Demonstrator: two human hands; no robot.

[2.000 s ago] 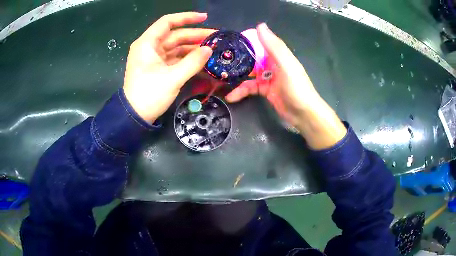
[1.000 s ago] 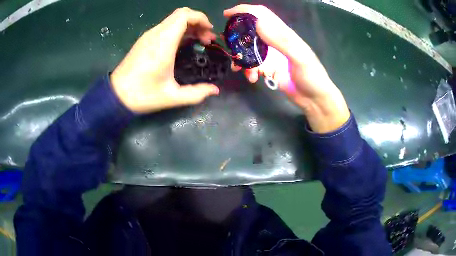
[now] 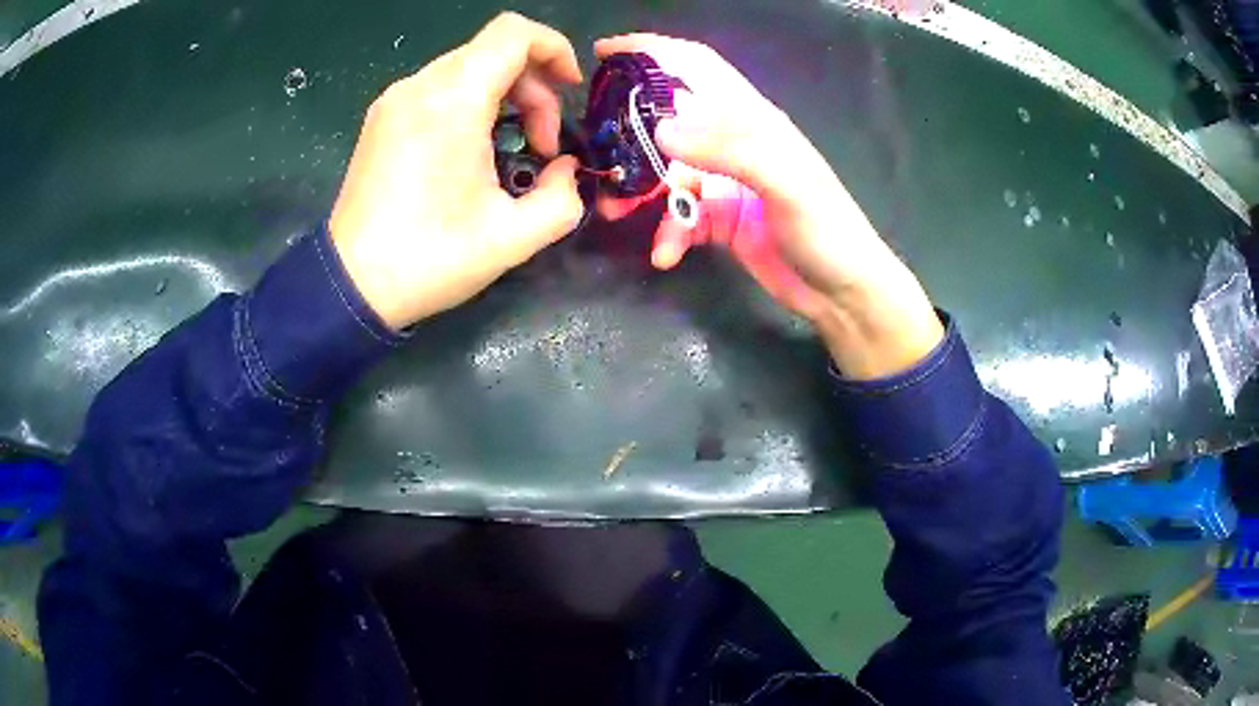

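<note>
My right hand (image 3: 753, 179) holds the black LED board assembly (image 3: 624, 127), tilted, with its component side facing left. Pink-purple light glows on my right fingers. A white wire loop crosses the board, and a small pale ring (image 3: 684, 208) hangs beside my right fingers. My left hand (image 3: 463, 166) is curled around the black base shell (image 3: 521, 177); fingers and thumb hide much of it. A green disc (image 3: 512, 135) and a central ring show inside the shell. A thin reddish wire (image 3: 597, 171) runs between the two halves.
The shiny dark-green bench (image 3: 580, 400) has a pale edge rail (image 3: 1049, 94) at the back. A yellowish scrap (image 3: 620, 459) lies near the front edge. A clear plastic bag (image 3: 1225, 324) is at the far right. A blue plastic stool (image 3: 1167, 499) stands beyond the bench, lower right.
The base shell lay on the bench and is now in my left hand, tilted. The board assembly has passed from both hands to my right hand and moved close to the shell.
</note>
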